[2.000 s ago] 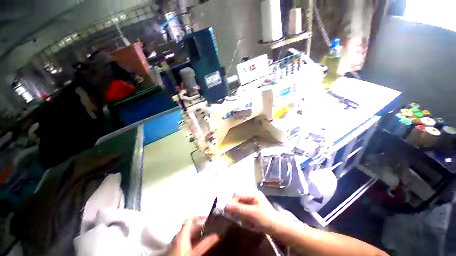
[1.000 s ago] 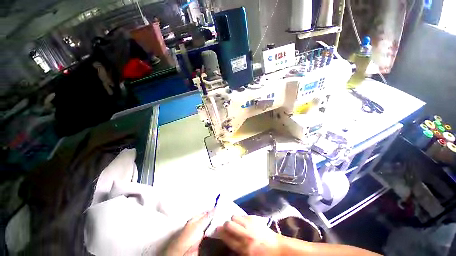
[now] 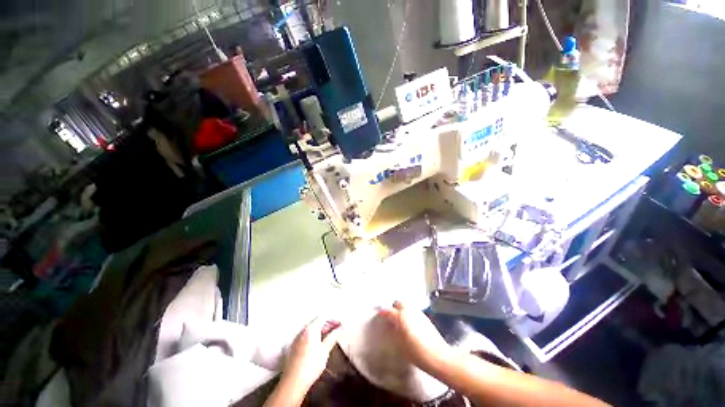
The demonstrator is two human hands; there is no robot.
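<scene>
Pale cloth [image 3: 381, 354] lies between my hands at the table's front edge, with brown fabric [image 3: 342, 385] below it. My left hand [image 3: 312, 350] has thumb and fingers closed on the cloth edge, with something small and dark at the fingertips. My right hand [image 3: 405, 330] pinches the pale cloth to the right. More white cloth [image 3: 207, 374] hangs to the left, beside a dark brown garment panel [image 3: 127, 318]. The sewing machine [image 3: 397, 179] stands ahead of my hands; its lit needle area [image 3: 358, 250] holds no visible fabric, though glare hides detail.
A metal plate with a wire frame [image 3: 465, 274] is right of the needle. A blue upright unit [image 3: 346, 91] stands behind the machine. Scissors [image 3: 590, 149] and a yellowish bottle [image 3: 564, 83] are at right. Thread spools [image 3: 703, 187] sit in a tray at far right.
The dark pointed thing that stood up between my hands no longer shows upright. My hands have moved apart, and a wider piece of pale cloth shows between them. The camera view has shifted.
</scene>
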